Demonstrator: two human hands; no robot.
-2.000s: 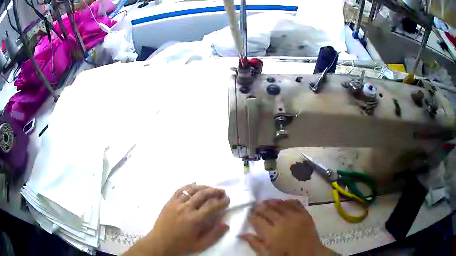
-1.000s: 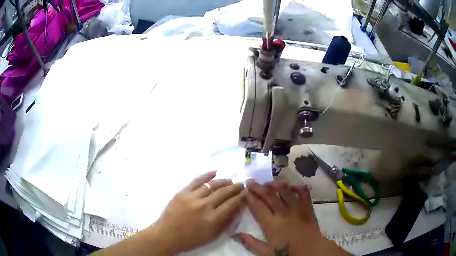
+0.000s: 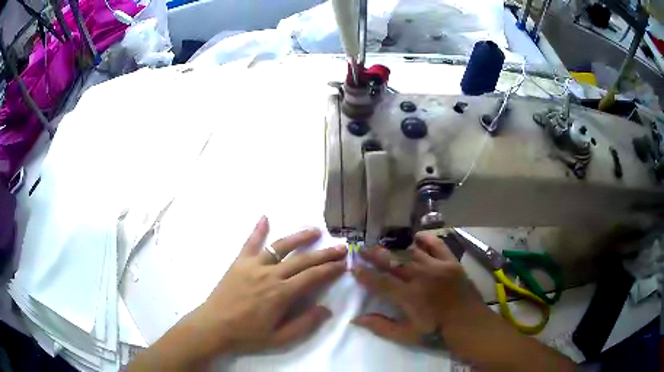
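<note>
A white fabric panel point(image 3: 331, 341) lies under both hands and runs up to the needle area of the cream sewing machine point(image 3: 502, 167). My left hand point(image 3: 269, 290) lies flat on the fabric, fingers spread, with a ring on one finger; its fingertips reach just left of the presser foot area. My right hand point(image 3: 415, 290) presses the fabric on the other side, fingers bent, with the fingertips under the machine head. A yellow-green spot point(image 3: 354, 249) shows between the fingertips. The needle itself is too small to make out.
Scissors point(image 3: 502, 269) with yellow and green handles lie right of my right hand, beside a flat black object point(image 3: 603, 309). Layered white panels point(image 3: 69, 290) are stacked at left. A navy thread spool point(image 3: 483, 67) stands behind the arm. Magenta fabric point(image 3: 65, 65) is heaped at far left.
Both hands have moved up close to the needle area, and my right hand has slid under the machine head. The fabric between the hands now spreads wider toward me. The camera view has shifted.
</note>
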